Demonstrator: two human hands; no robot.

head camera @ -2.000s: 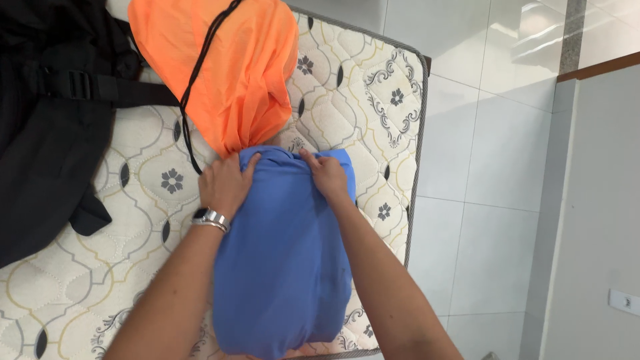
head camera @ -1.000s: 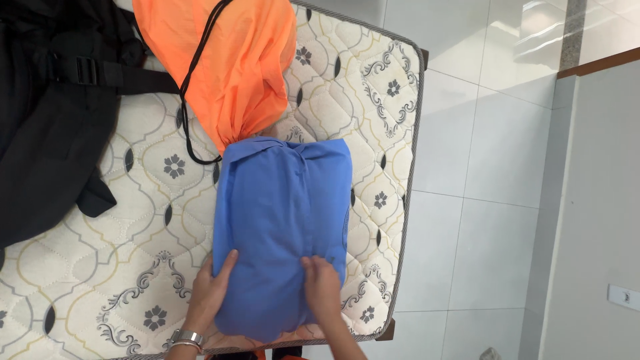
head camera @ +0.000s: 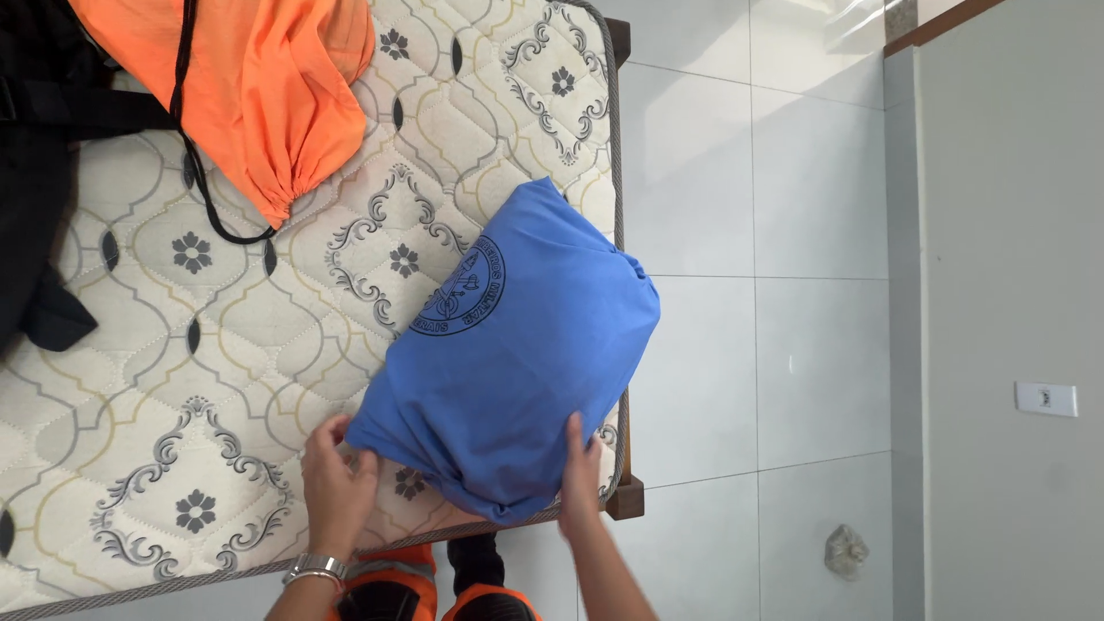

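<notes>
A blue cloth bundle [head camera: 526, 345] with a round black printed emblem lies tilted near the corner of the patterned mattress [head camera: 259, 362]. My left hand [head camera: 338, 487], with a metal watch at the wrist, pinches the bundle's lower left corner between thumb and fingers. My right hand [head camera: 581, 474] rests against its lower right side, fingers along the cloth. Up and to the left lies an orange drawstring bag [head camera: 285, 112] with a black cord, apart from the bundle.
Black fabric gear with straps [head camera: 34, 207] lies at the far left. A wooden bed frame corner [head camera: 627, 498] juts out below the mattress. Grey floor tiles [head camera: 699, 362], a small crumpled plastic bag [head camera: 845, 552] and a wall with a white plate [head camera: 1046, 398] are on the right.
The blue bundle, upright against the orange bag before, is now rotated and apart from it, with a printed emblem showing. My hands have moved from its top to its lower edge.
</notes>
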